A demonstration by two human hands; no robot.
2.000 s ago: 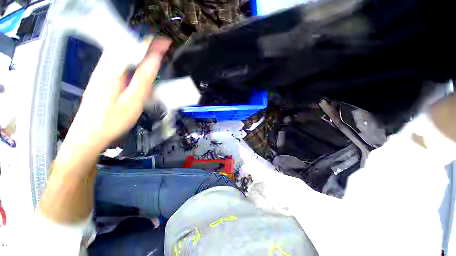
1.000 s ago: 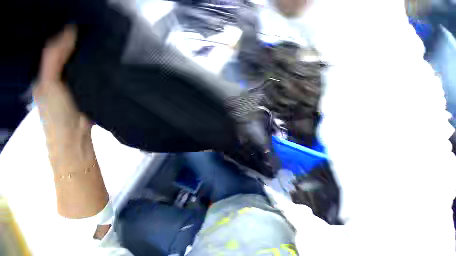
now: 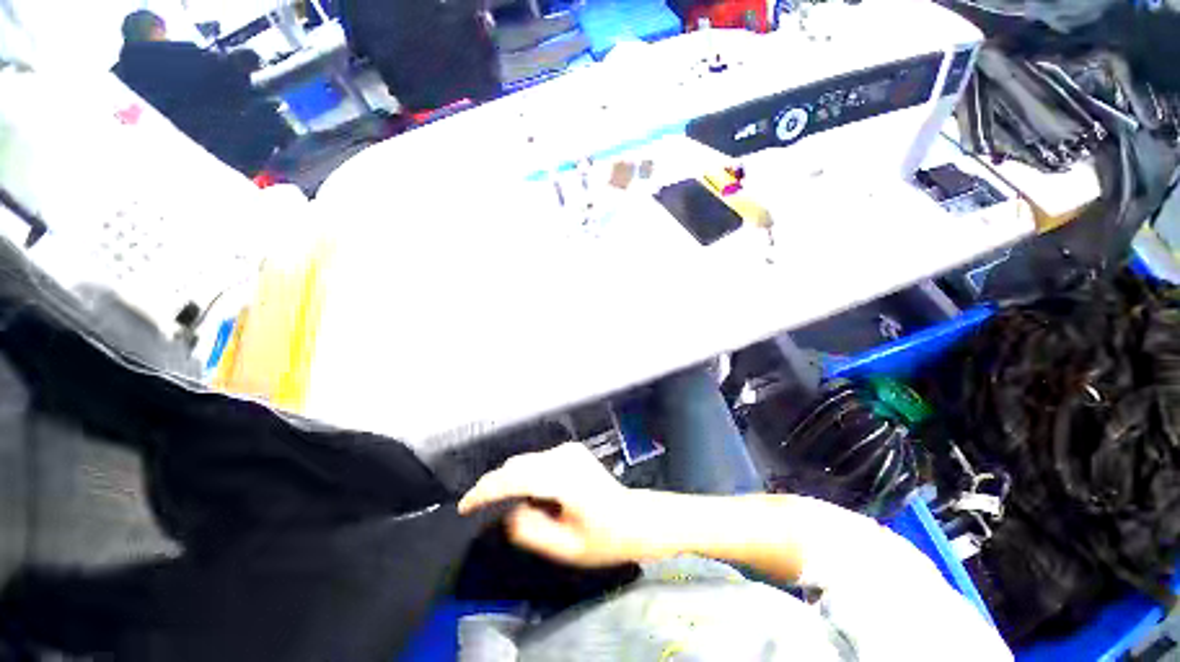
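The black jacket (image 3: pixel 298 530) with greyish parts fills the lower left and hangs over the table's front edge towards my lap. Its upper left part is blurred. My right hand (image 3: pixel 557 507) comes in from the lower right, with its fingers curled on the jacket's black cloth beside the table edge. The fingertips are partly hidden in the dark cloth. My left hand is not in view.
The white sewing machine (image 3: pixel 828 117) stands on the white table (image 3: pixel 582 349). A black phone (image 3: pixel 699 210) lies there, with a brown cardboard strip (image 3: pixel 278 323) left. Blue crates (image 3: pixel 906 347) with dark cloth stand right. A person (image 3: pixel 194 91) sits far back left.
The view has swung from the crates and floor to the machine table. The jacket now lies lower left. My left hand has gone out of view, and my right hand shows on the jacket.
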